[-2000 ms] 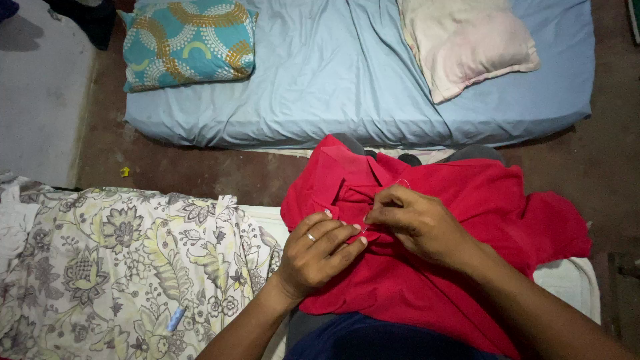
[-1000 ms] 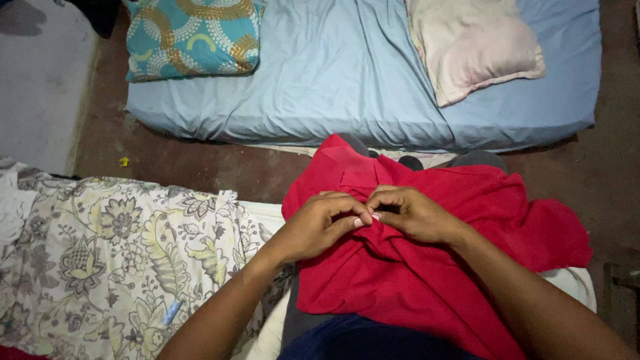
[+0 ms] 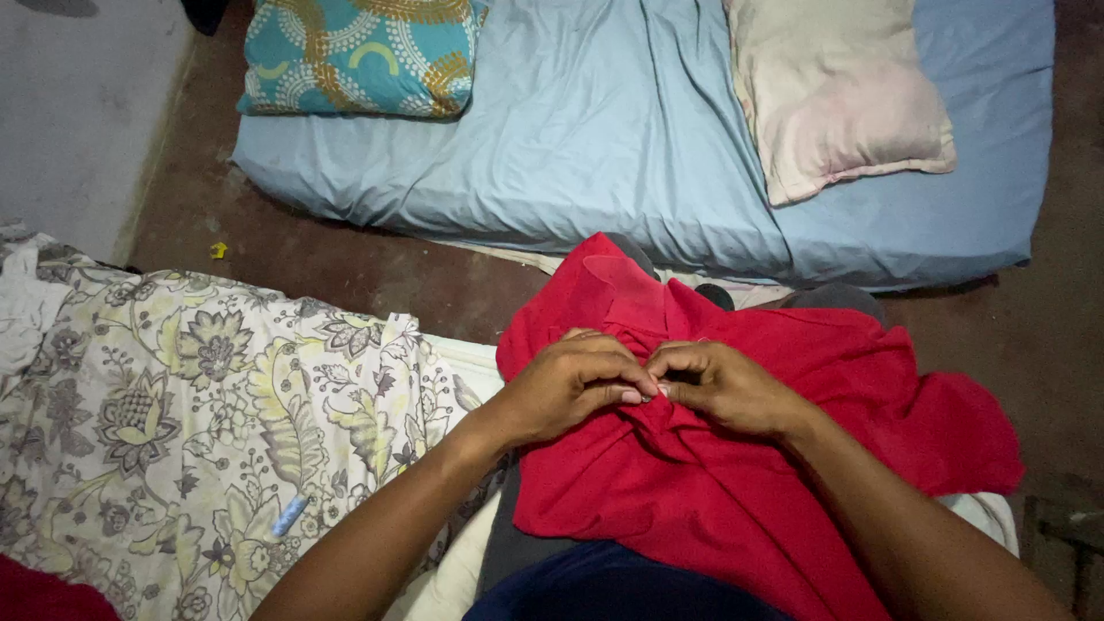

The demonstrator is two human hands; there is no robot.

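Note:
A red fabric garment (image 3: 733, 483) with a collar or placket part lies across my lap. My left hand (image 3: 573, 384) pinches its cloth between thumb and fingers. Touching it at the fingertips, my right hand (image 3: 729, 388) pinches the same spot from the other side. Something tiny shows between the fingertips, too small to tell. On the floral sheet (image 3: 285, 431) to the left lies a spool of light blue thread (image 3: 290, 516).
Ahead stands a low bed with a blue sheet (image 3: 586, 147), bearing a teal patterned pillow (image 3: 362, 56) and a pale pillow (image 3: 854, 103). A yellow scrap (image 3: 218, 251) lies on the dark floor (image 3: 345, 280). More red cloth (image 3: 43, 595) is at the lower left.
Two seconds ago my hands were slightly apart, the right one raised over the cloth; now their fingertips meet on it. From one second ago they have barely moved.

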